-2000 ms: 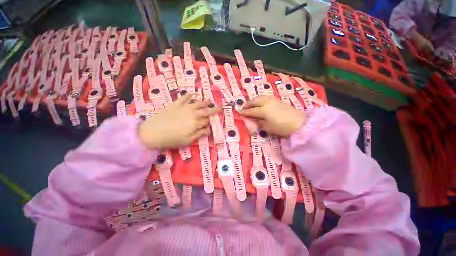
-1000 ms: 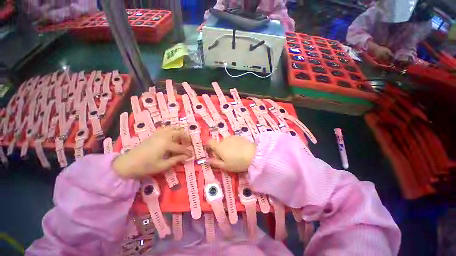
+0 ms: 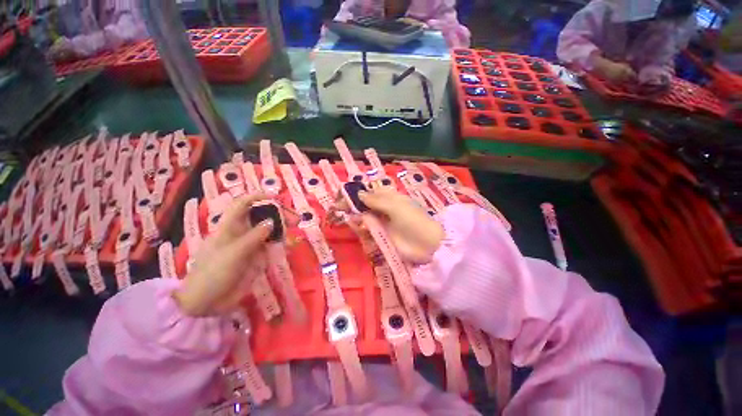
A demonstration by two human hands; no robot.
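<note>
My left hand (image 3: 218, 264) holds a smartwatch (image 3: 266, 218) with its dark screen up, the thumb on the screen and the pink strap hanging down. My right hand (image 3: 400, 221) holds another smartwatch (image 3: 355, 192), dark screen up, its long pink strap (image 3: 403, 284) hanging toward me. Both are above the red-orange tray (image 3: 303, 329). Face-down pink smartwatches lie in the tray, one with a shiny sensor window (image 3: 341, 324) near the front edge. The fingers under both held watches are partly hidden.
A second red tray (image 3: 185, 166) of pink watches is at left. Behind are a metal upright (image 3: 183, 77), yellow label (image 3: 274, 101) and white box (image 3: 382, 77). Stacked trays (image 3: 525, 122), a slim stick (image 3: 554, 236) and empty red trays (image 3: 667, 236) are at right. People in pink sit beyond.
My hands have moved apart, and each now shows a watch with its dark screen up. The view has tilted up, bringing the people and far trays into sight.
</note>
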